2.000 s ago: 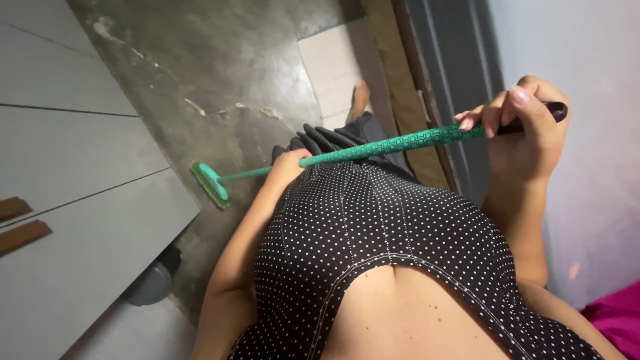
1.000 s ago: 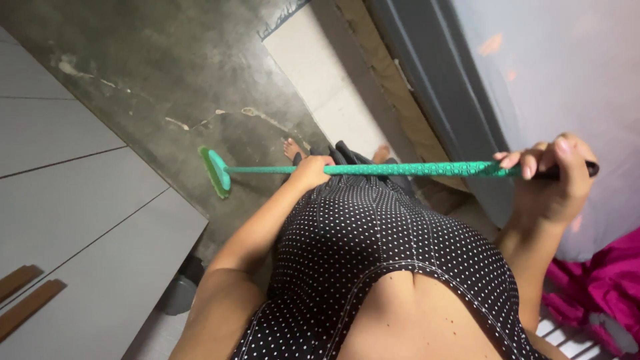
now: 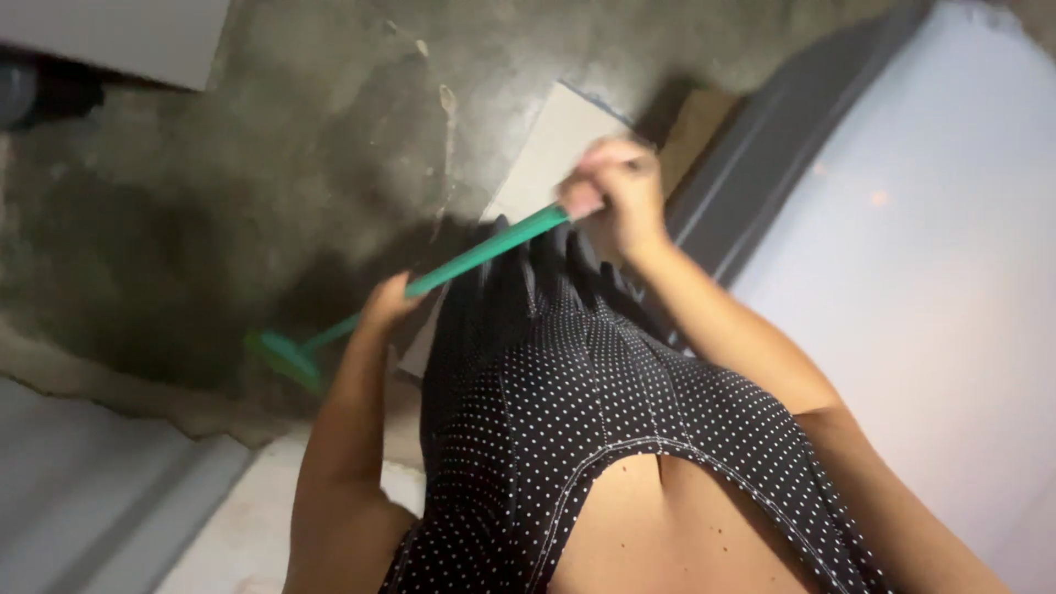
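Note:
A green broom handle (image 3: 487, 250) runs slantwise across the front of my body. My right hand (image 3: 615, 194), blurred, is closed around its upper end, over a light floor strip. Lower on the handle, my left hand (image 3: 389, 301) grips it near its middle; the fingers are partly hidden. Beyond my left forearm the green broom head (image 3: 286, 356) with its bristles is at or just above the concrete floor; contact cannot be told. The head is blurred too.
The grey-green concrete floor (image 3: 330, 140) bears pale cracks or patches. A light grey cabinet corner (image 3: 140, 41) juts in at the upper left, with a dark object (image 3: 70, 87) under it. A pale wall (image 3: 916, 272) rises at the right behind a dark grey band (image 3: 767, 140).
The view has turned strongly. The cabinet now shows only at the upper left, and the pink cloth is out of sight. Both hands have stayed on the broom handle, which now slants more.

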